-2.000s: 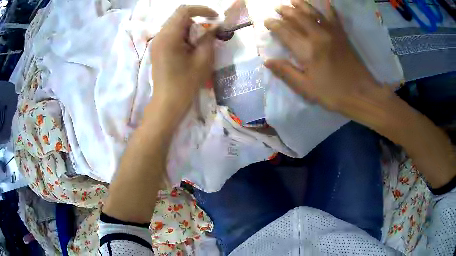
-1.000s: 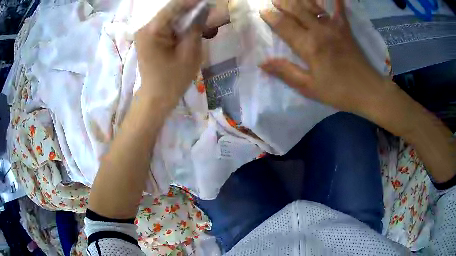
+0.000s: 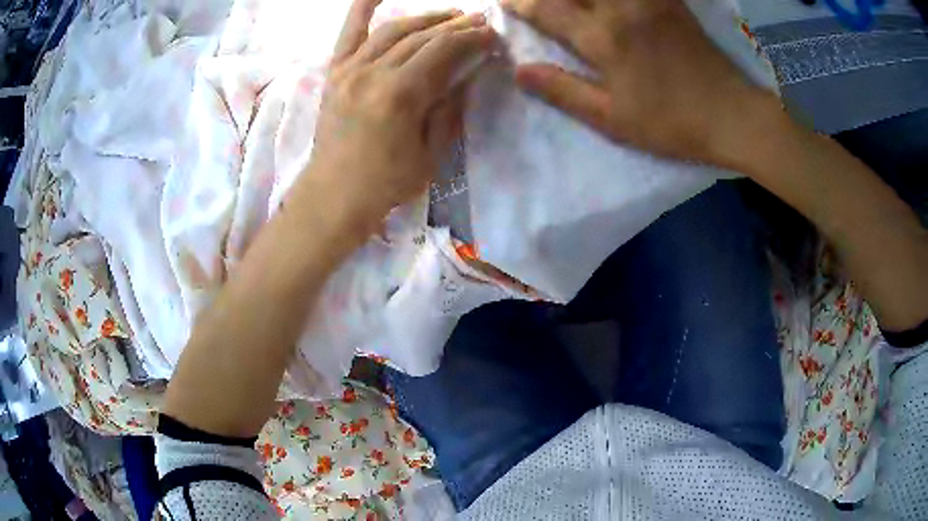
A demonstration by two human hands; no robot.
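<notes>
A fabric panel, wrong side up [image 3: 570, 193], whitish with faint spots, lies over the machine table and hangs over my lap. My right hand [image 3: 641, 81] lies palm down on it at the top, thumb apart, some fingertips cut off or lost in glare. My left hand [image 3: 397, 117] is bent over the cloth just left of it, its fingertips close to the right hand; whether they pinch the cloth is hidden. A fabric edge [image 3: 468, 250] below the hands shows an orange flower strip. The needle area is not visible.
A fabric bundle [image 3: 76, 295] with orange flowers lies at the left, and more flowered cloth [image 3: 341, 448] hangs by my lap. The table edge with a ruler scale [image 3: 834, 63] is at the right. Blue scissor handles [image 3: 853, 10] are cut off at the upper right.
My left hand has turned over, its fingers now reaching right towards my right hand. The small dark part by it is no longer visible. The panel has shifted left and up in view.
</notes>
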